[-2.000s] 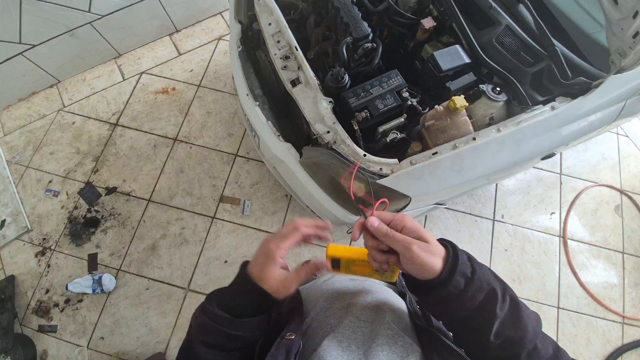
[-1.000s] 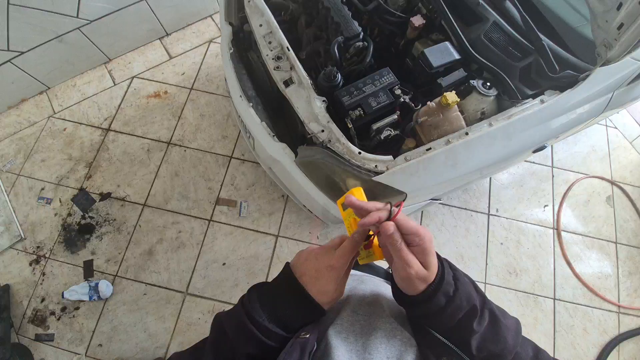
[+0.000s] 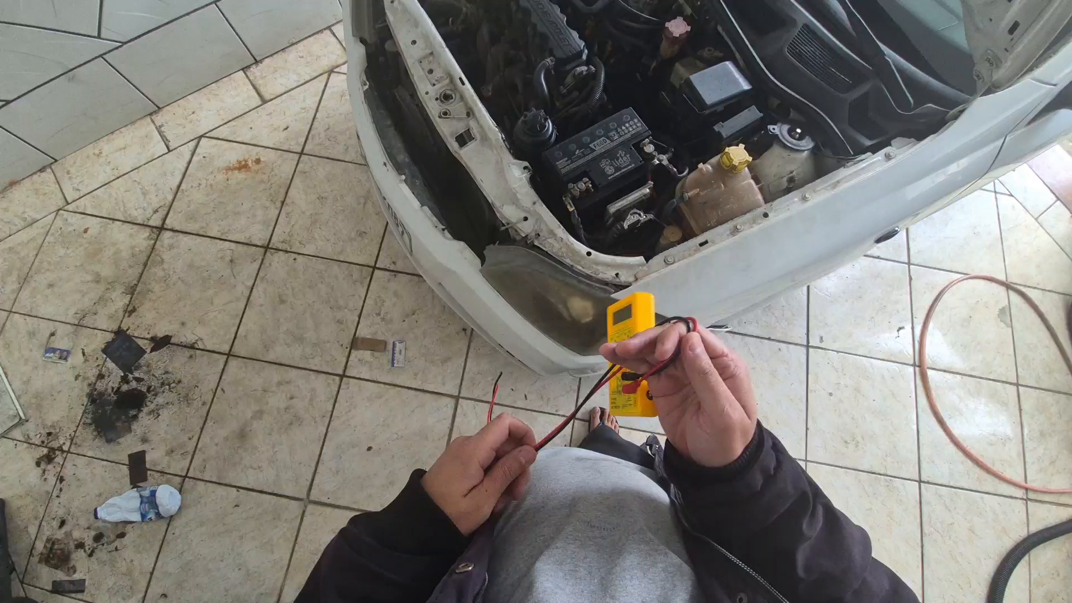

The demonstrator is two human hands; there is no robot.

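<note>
My right hand (image 3: 703, 394) holds a yellow digital multimeter (image 3: 632, 314) in front of the car's front corner, its small display facing up. Looped red and black test leads (image 3: 688, 325) pass between the fingers of the same hand. The leads run down to my left hand (image 3: 486, 469), which pinches them between thumb and fingers. Thin red and black lead ends (image 3: 494, 395) stick up above my left hand. Beyond both hands, a black car battery (image 3: 596, 151) sits in the open engine bay, with clamps on its terminals.
The white car's bumper (image 3: 452, 260) and headlight (image 3: 553, 297) are just ahead of my hands. A coolant tank (image 3: 718, 197) with a yellow cap stands beside the battery. On the tiled floor lie a reddish hose (image 3: 930, 394), a black hose (image 3: 1009, 561), a crumpled plastic package (image 3: 138, 504) and dark stains.
My hands were together at the multimeter one second ago. My left hand has moved down and left, drawing the leads out between the hands.
</note>
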